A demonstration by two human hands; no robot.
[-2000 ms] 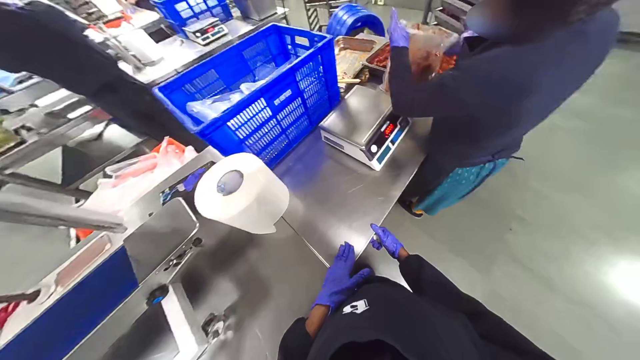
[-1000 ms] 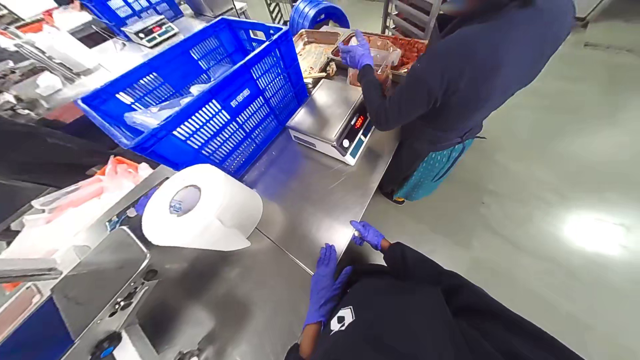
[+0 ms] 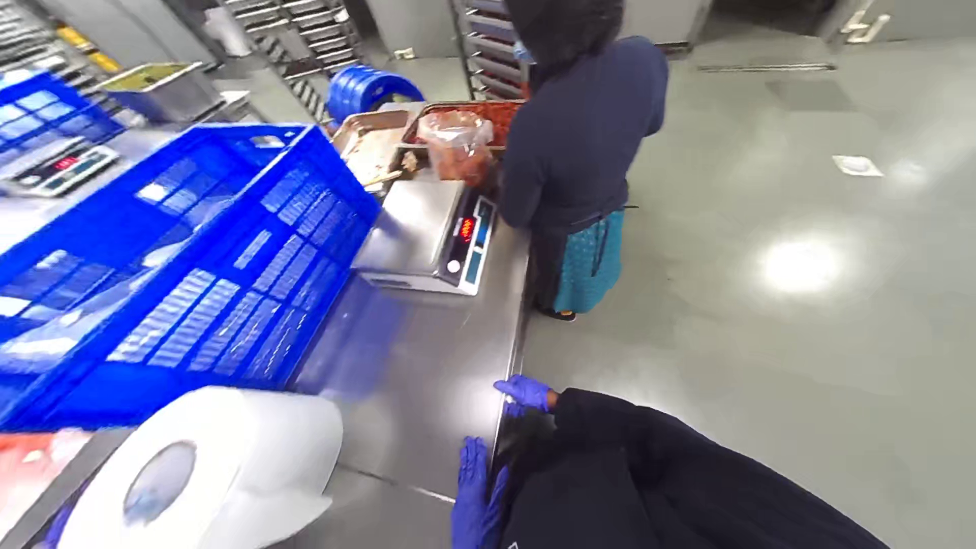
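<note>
My left hand (image 3: 477,499), in a purple glove, lies with its fingers extended at the near edge of the steel table (image 3: 427,358), holding nothing. Further along that edge is my right hand (image 3: 524,393), gloved in purple too, with its fingers bent at the table's rim; whether it holds anything cannot be told. A large white paper roll (image 3: 267,457) stands left of my left hand, not touching it. Beyond both hands a digital scale (image 3: 427,236) with a lit red display sits on the table, its steel platform bare.
A blue perforated plastic crate (image 3: 229,297) fills the left. Behind the scale are a clear bag of reddish food (image 3: 460,149) and metal trays (image 3: 374,145). A person (image 3: 583,137) stands at the table's right side. A blue drum (image 3: 366,91) and racks stand further back.
The view has shifted a lot toward the far end of the table. The other person has turned away, and their gloved hands, seen earlier, are now hidden. My hands stay at the table's edge.
</note>
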